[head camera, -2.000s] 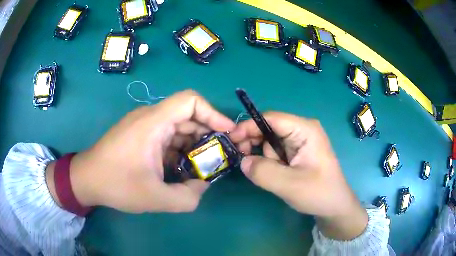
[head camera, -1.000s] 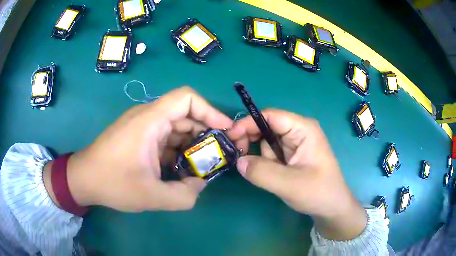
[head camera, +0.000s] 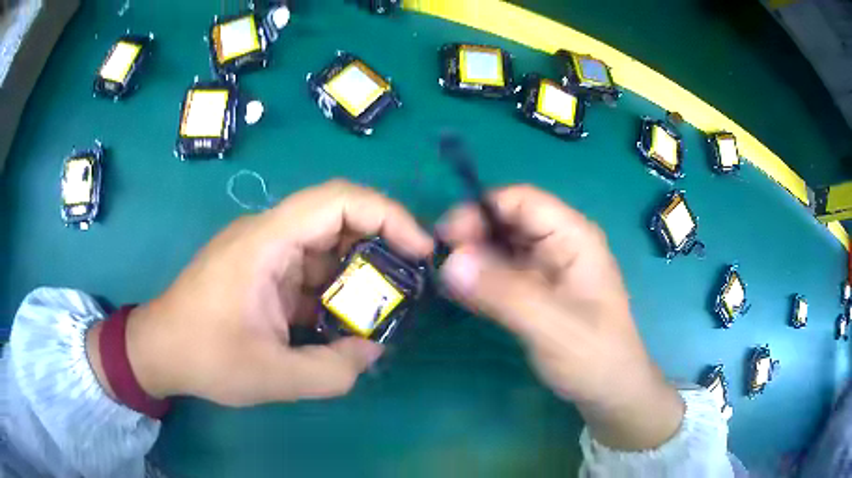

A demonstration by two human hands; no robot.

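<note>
My left hand, with a dark red band at the wrist, holds a smartwatch unit between thumb and fingers above the mat. The unit is a black frame around a pale square with a yellow-orange border and a small dark mark. My right hand is just right of the unit, blurred, thumb and index finger near its right edge; contact cannot be told. It holds black tweezers, slanting up and left; their lower end is hidden in the hand.
Many similar units lie on the green mat, across the back and down the right. Pale discs lie beside some at the back left. A thin pale wire loop lies behind my left hand. A yellow tape line curves behind the units.
My right thumb and fingers have shifted at the unit's right edge, and the tweezers are blurred. The unit sits slightly further left and is turned a little. The whole view has shifted slightly.
</note>
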